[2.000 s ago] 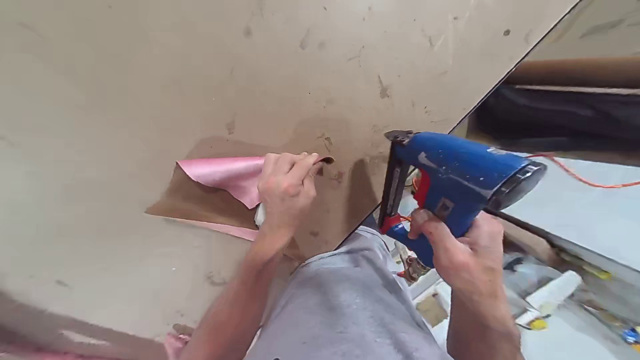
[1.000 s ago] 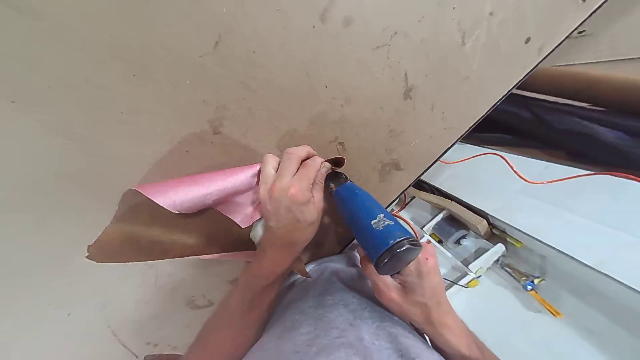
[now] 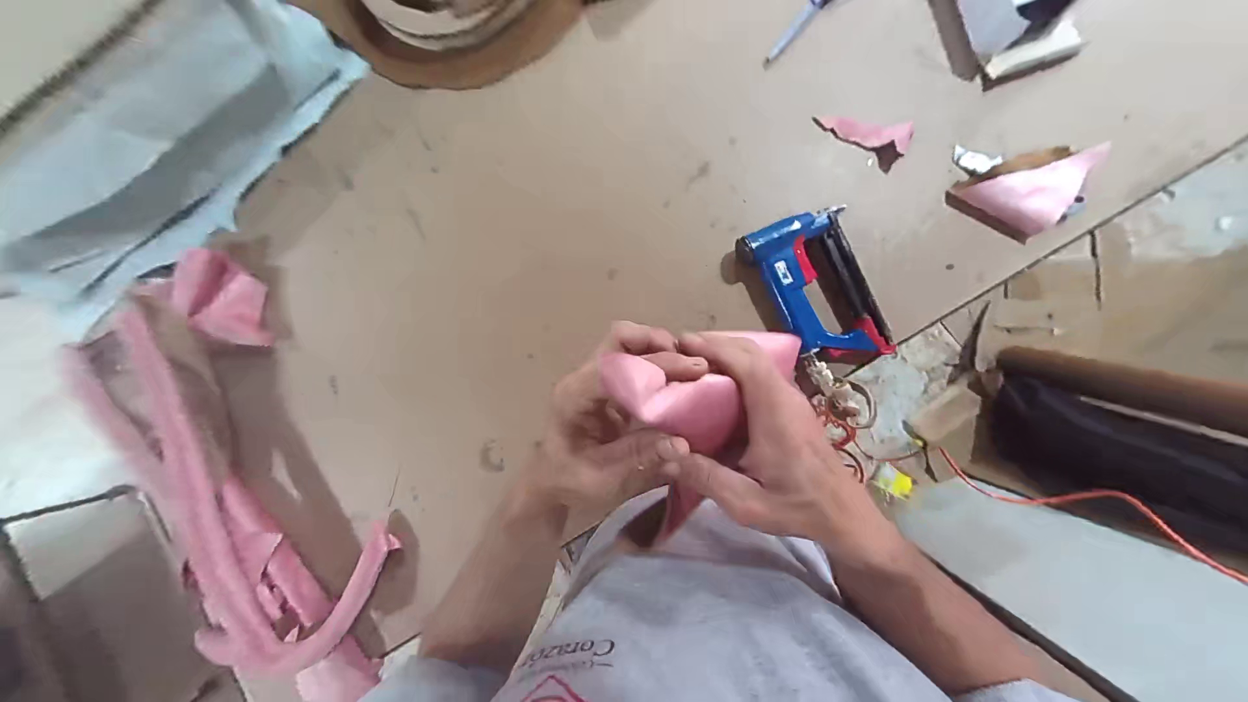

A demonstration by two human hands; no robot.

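Observation:
Both my hands are closed around a folded piece of pink fabric, close in front of my shirt. My left hand grips its left side, with the thumb below the fold. On the right side, my right hand wraps over the fabric, and a brown-backed flap hangs beneath. A blue and red pneumatic stapler lies on its side on the table, just beyond my right hand.
Pink fabric strips are heaped at the left beside a pale sheet. Pink scraps lie at the upper right. An orange air hose runs past dark rolled material beyond the table's edge.
The stapler, held in my right hand in both earlier frames, now lies on the table. Both hands now hold the pink piece, which is folded up smaller. The view has shifted widely.

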